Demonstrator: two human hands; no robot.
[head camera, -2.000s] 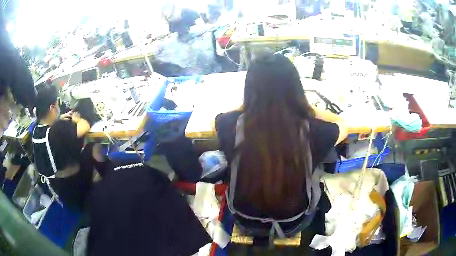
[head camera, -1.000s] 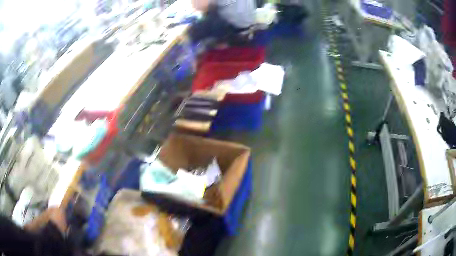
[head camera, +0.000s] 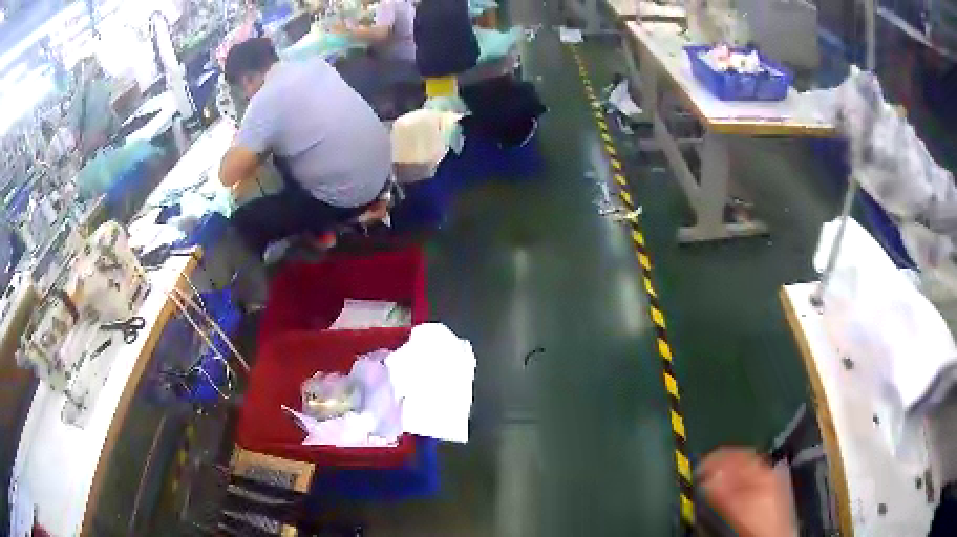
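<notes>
My right hand (head camera: 745, 491) is blurred at the bottom edge, right of centre, partly cut off by the edge. Its fingers cannot be made out, nor whether it holds anything. My left hand is out of the picture. Nearest in front, two red bins stand one behind the other on the floor. The near red bin (head camera: 260, 404) holds crumpled pale lilac and white pieces, with a white sheet (head camera: 436, 380) hanging over its right side. The far red bin (head camera: 346, 275) has a white sheet inside.
A yellow-black striped line (head camera: 649, 283) runs along the green floor. A white-topped table (head camera: 829, 367) is at right, another table (head camera: 672, 63) bears a blue basket (head camera: 740, 79). A sewing table (head camera: 115, 420) with scissors (head camera: 126, 329) is at left. A person in a grey shirt (head camera: 320, 131) sits beyond.
The view has swung right from the seated long-haired person to the aisle and moved forward along it. The open carton has left the picture; the red bins are nearer. A hand now shows bottom right.
</notes>
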